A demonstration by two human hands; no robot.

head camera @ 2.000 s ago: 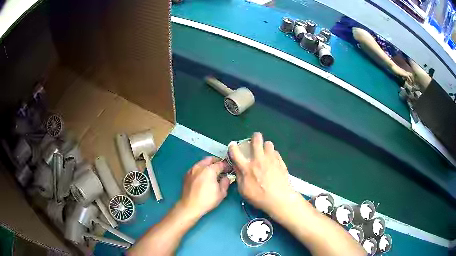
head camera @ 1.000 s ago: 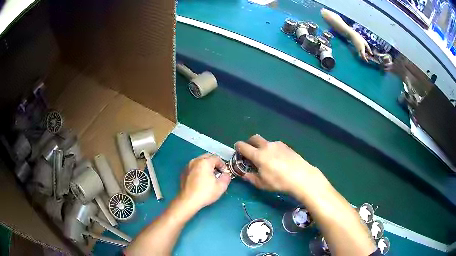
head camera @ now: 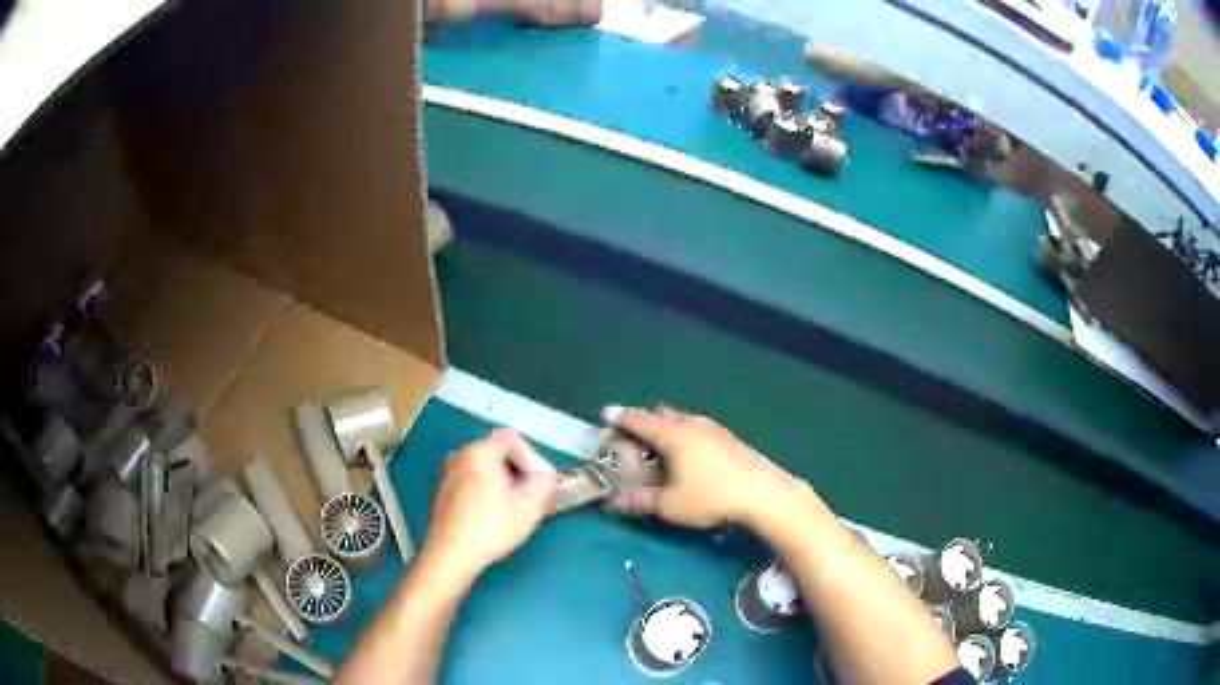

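A grey-beige handled housing (head camera: 583, 490) is between my hands at the pale strip, its barrel to the right and its handle pointing left. My right hand (head camera: 702, 471) is closed around the barrel. My left hand (head camera: 488, 502) is at the handle's end with fingers pinched; what lies between the fingertips is hidden. A grey motor cup (head camera: 669, 634) with a white centre and a thin wire stands in front of my hands. Another cup (head camera: 769, 593) stands beside my right forearm.
A cardboard carton (head camera: 301, 161) at left holds loose housings; several more lie at its opening (head camera: 353, 525). More cups (head camera: 961, 566) stand at lower right. Across the dark green belt (head camera: 749, 361) are a cup cluster (head camera: 789, 123) and another person's arm. Other hands show at the top left.
The housing's handle now shows between my hands, and my left hand has moved left. The housing on the belt has moved left, almost behind the carton. The view has shifted slightly.
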